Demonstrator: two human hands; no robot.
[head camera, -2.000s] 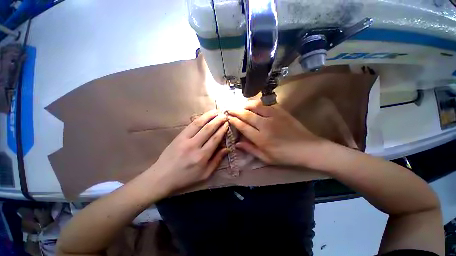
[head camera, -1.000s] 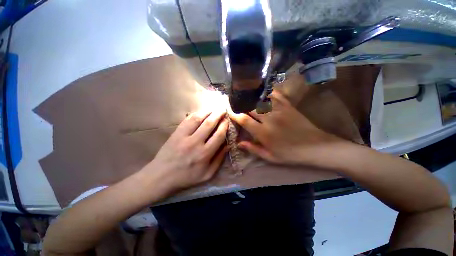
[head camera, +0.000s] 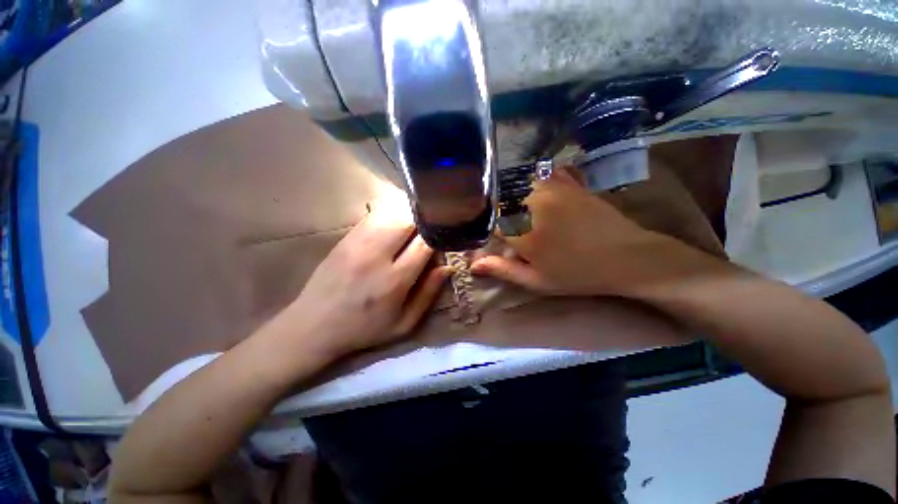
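A large brown garment panel with a notched left edge lies across the machine table and under the head. A narrow folded strip with a frayed edge runs towards the wearer between my hands. My left hand lies flat on the panel left of the strip, fingertips under the shiny guard. My right hand lies on the cloth right of the strip, its thumb beside it and its upper fingers partly behind the machine parts. The guard hides the needle and presser foot. Both hands press the cloth without gripping it.
The white sewing machine head fills the top, with a silver tension knob and a metal lever. The white table edge curves in front of the wearer's dark-clothed lap. Cloth pieces lie below at the lower left.
The machine head and guard appear larger and further left and now cover the needle area. The panel's near edge and the strip sit a little further up, towards the head. Both hands stay on the cloth.
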